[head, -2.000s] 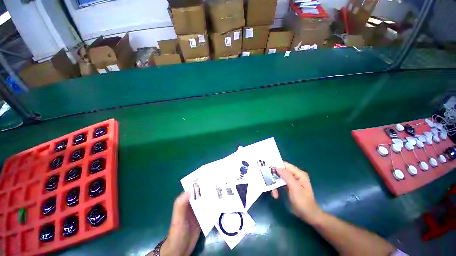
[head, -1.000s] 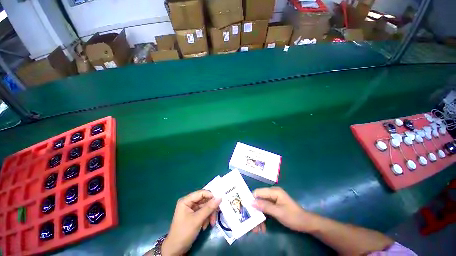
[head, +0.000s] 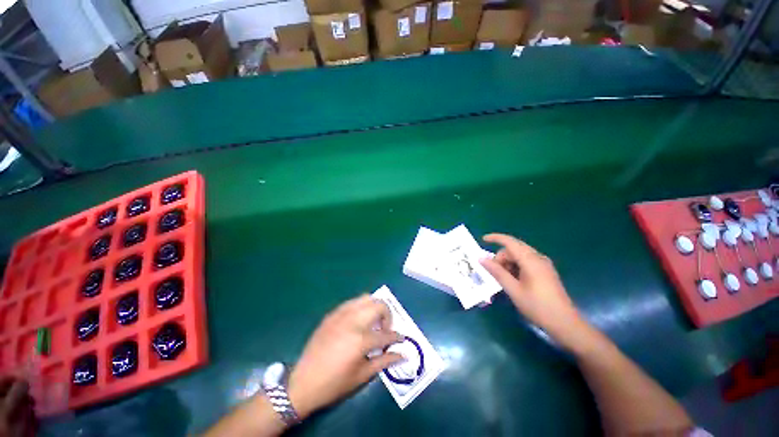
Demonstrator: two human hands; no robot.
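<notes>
A white card or flat box with a black ring around a pale disc lies on the green bench in front of me. My left hand is over its left part, fingertips touching the ring area; whether they grip anything is unclear. A printed white leaflet lies tilted across a white box, farther away and to the right. My right hand holds the leaflet's right edge, thumb on top.
A red compartment tray with black glossy units stands at left, another person's hand at its near corner. A red board with white round pucks and cables lies at right. Cartons stand behind the bench.
The unfolded leaflet was folded, then moved away from the ring card onto the white box. My hands have separated. Another person's hand has appeared at lower left.
</notes>
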